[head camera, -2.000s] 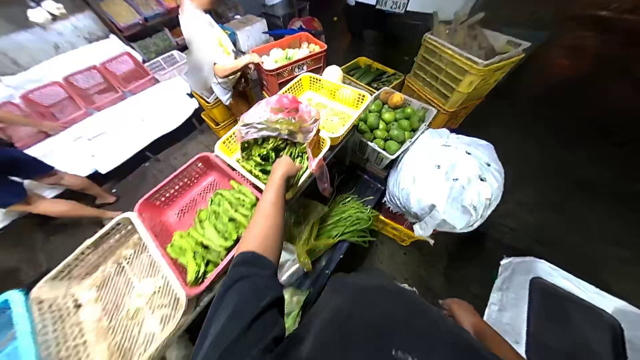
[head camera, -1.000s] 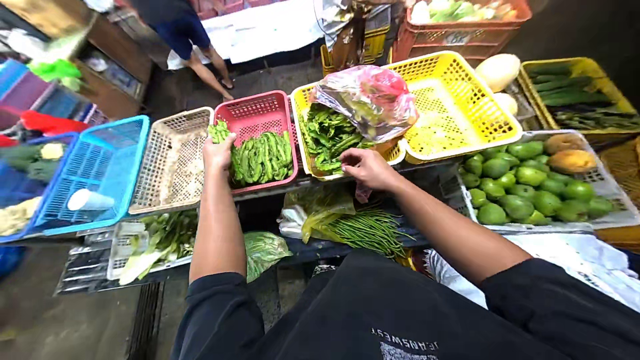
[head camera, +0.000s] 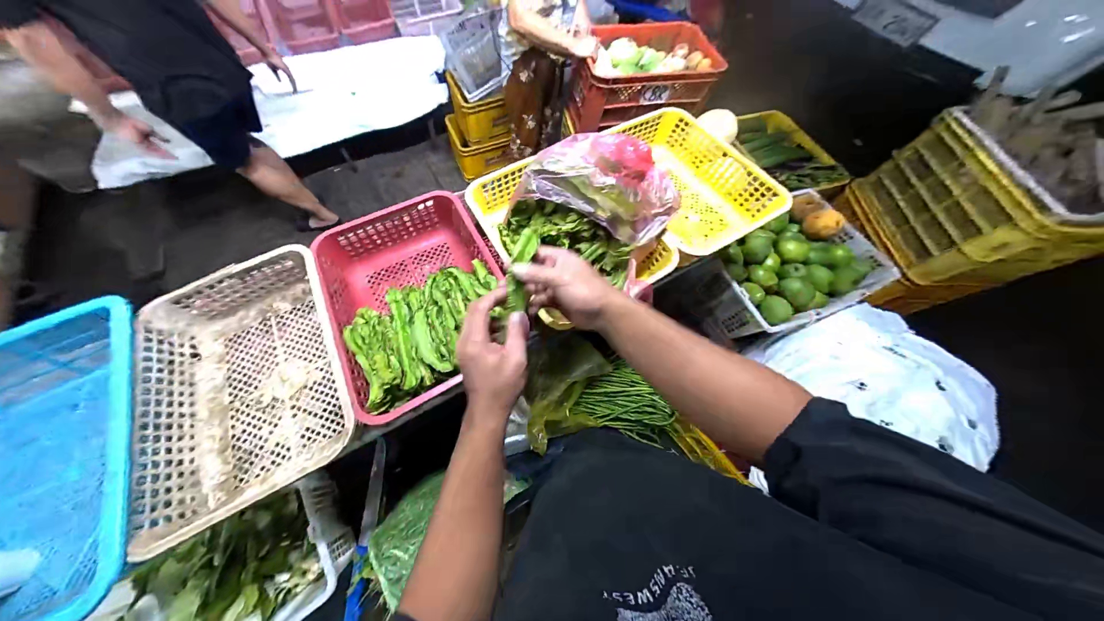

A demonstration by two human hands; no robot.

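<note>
Between my two hands is a green winged bean pod (head camera: 523,259), upright, pinched in the fingers of both. My left hand (head camera: 493,349) holds its lower part and my right hand (head camera: 565,283) grips it higher up. Just left, a pink plastic basket (head camera: 379,246) holds winged beans (head camera: 423,332) laid side by side. Behind my right hand, a yellow basket (head camera: 492,191) contains more green pods (head camera: 569,231), partly covered by a pink clear plastic bag (head camera: 604,177).
A beige basket (head camera: 259,371) and a blue basket (head camera: 65,431) stand left. Right are a yellow basket (head camera: 724,190), a crate of green fruit (head camera: 793,263) and a white sack (head camera: 888,379). Long beans (head camera: 625,401) lie below my right forearm. A person (head camera: 164,78) stands beyond the baskets.
My left hand has moved from over the left edge of the pink basket to meet my right hand. The bean pod is now between both hands. The view has turned.
</note>
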